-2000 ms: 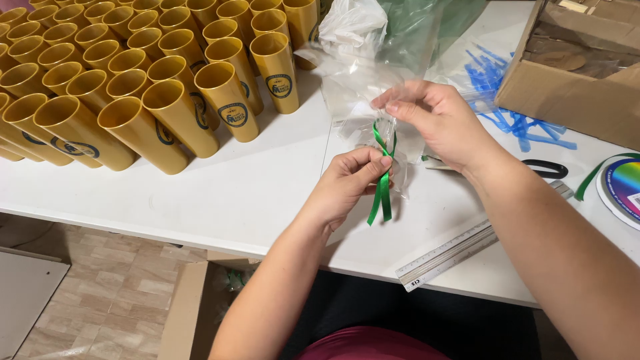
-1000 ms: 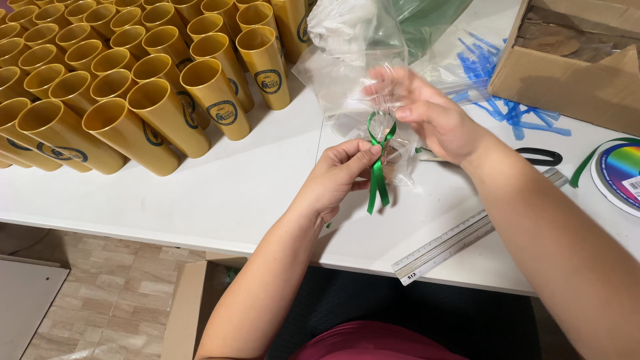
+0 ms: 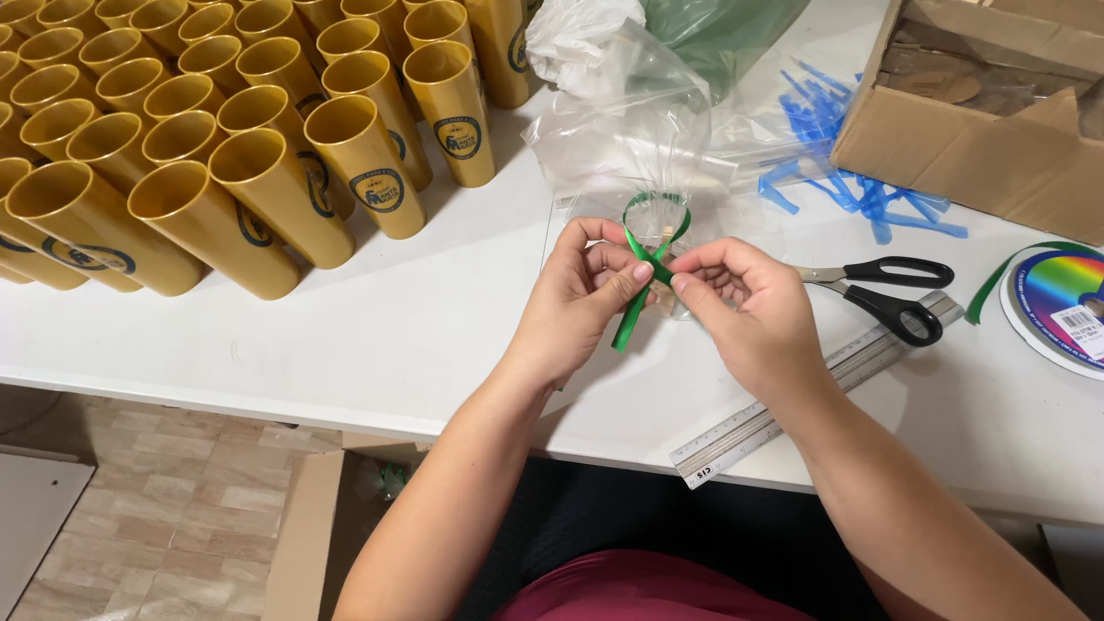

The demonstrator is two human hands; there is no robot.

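Note:
A green satin ribbon [image 3: 634, 321] loops around the gathered neck of a clear plastic bag [image 3: 660, 164], its ends crossed in front. My left hand [image 3: 595, 293] pinches the crossing and one tail between thumb and fingers. Close on its right, my right hand [image 3: 742, 302] grips the other ribbon end with thumb and forefinger. Something small and tan shows inside the bag below the loop, mostly hidden by my hands. Black-handled scissors [image 3: 893, 302] lie right of my right hand, partly on a clear ruler [image 3: 819, 379].
Rows of gold plastic cups [image 3: 366, 168] fill the upper left. Blue strips [image 3: 871, 194] lie beside an open cardboard box [image 3: 966, 147] at upper right. A ribbon spool [image 3: 1061, 302] sits at the right edge. White and green plastic bags [image 3: 716, 34] are at the back; another box [image 3: 302, 535] stands below the table.
My right hand has come down from the top of the clear bag to the ribbon and taken one end. The ribbon tails, both hanging before, are now crossed between my hands.

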